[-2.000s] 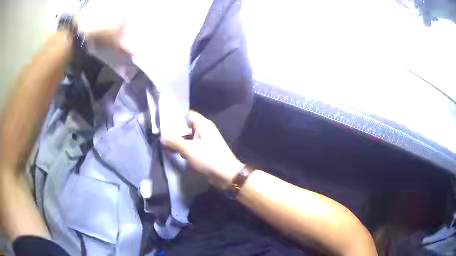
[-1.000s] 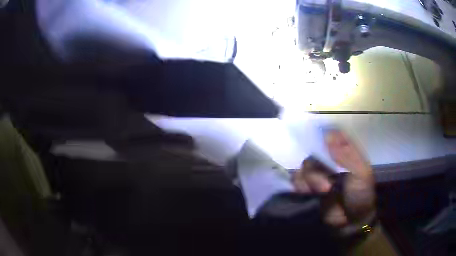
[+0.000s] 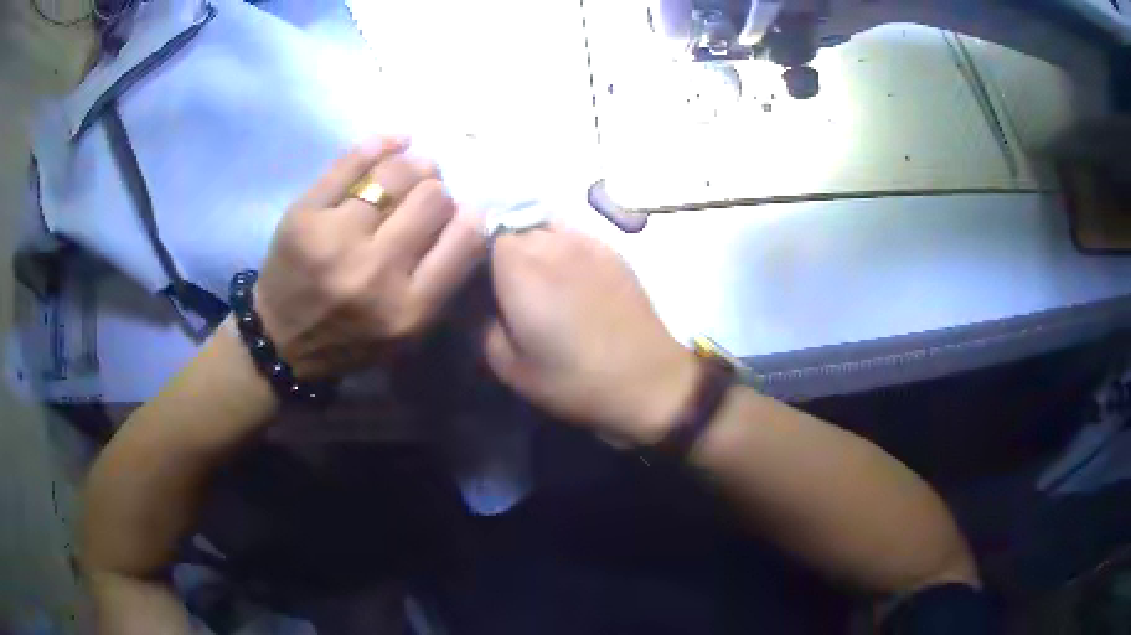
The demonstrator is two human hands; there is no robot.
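My left hand (image 3: 366, 254), with a gold ring and a dark bead bracelet, is closed on the garment near the table's front edge. My right hand (image 3: 577, 323) is closed beside it, touching or nearly touching, and grips the same cloth. A small pale bit of lining (image 3: 516, 218) shows between the two hands. Pale blue-white lining (image 3: 236, 112) with narrow dark strips spreads over the table at the left. Dark cloth hangs below the hands with a pale tip (image 3: 494, 494). The fingertips are partly hidden, and the lamp glare washes out the cloth behind them.
The sewing machine's needle area (image 3: 732, 50) and a black knob (image 3: 801, 82) are at the top right. The white table has a ruler-marked front edge (image 3: 893, 351). A brown-and-black rectangular item (image 3: 1101, 205) is at the right. A thin tool or cord (image 3: 986, 99) lies behind it.
The view has shifted from blurred cloth over the lap to the table. Both hands are now together on the cloth in front of the machine. The pale lining now spreads at the left.
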